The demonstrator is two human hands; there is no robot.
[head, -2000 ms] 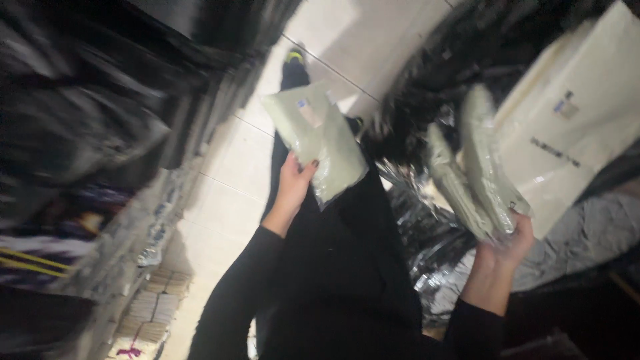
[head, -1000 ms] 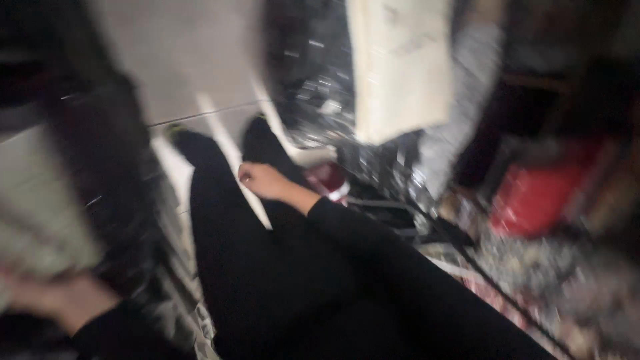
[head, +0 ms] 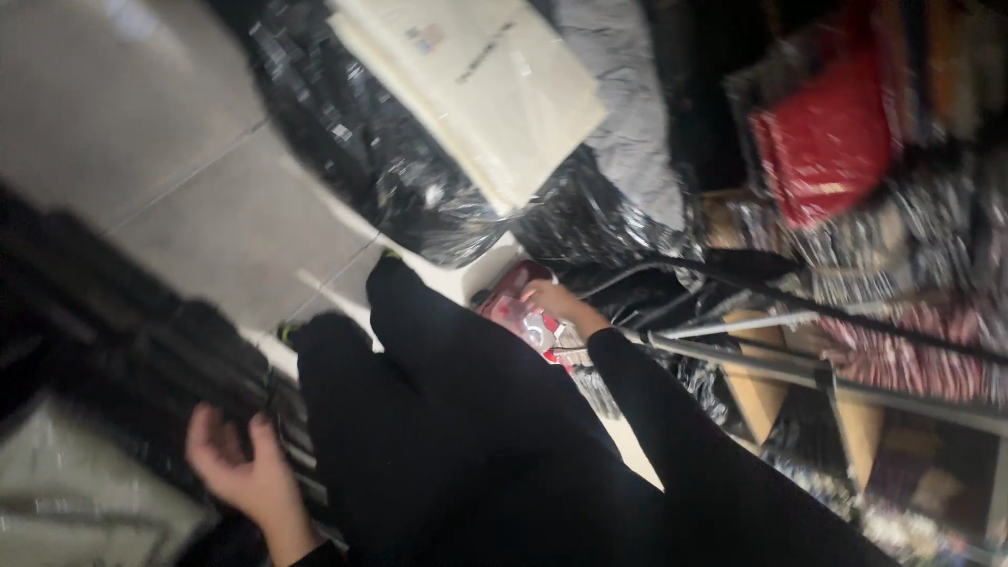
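Observation:
My left hand [head: 236, 461] is at the lower left, its fingers apart and slightly curled, with nothing in it. Beside it, at the left edge, lies a pale green plastic-wrapped packet [head: 87, 496] on dark stacked goods. My right hand [head: 555, 303] reaches over a red and clear plastic item [head: 524, 311] near the floor, right of my legs. Blur hides whether those fingers grip it. Beyond that hand, a large cream plastic-wrapped packet [head: 488, 94] bearing writing rests on black plastic bags [head: 394, 157].
A grey wrapped bundle [head: 630, 118] sits beside the cream packet. Metal rails [head: 732, 358] and a dark strap cross the right side. Behind them are a red wrapped packet [head: 827, 142] and shelves of folded, bagged goods [head: 906, 346]. Tiled floor [head: 197, 181] shows at the upper left.
Two seconds ago both hands held pale green packets; now my left hand is empty and a pale green packet lies beside it. My right hand is at the red and clear item. The view has swung.

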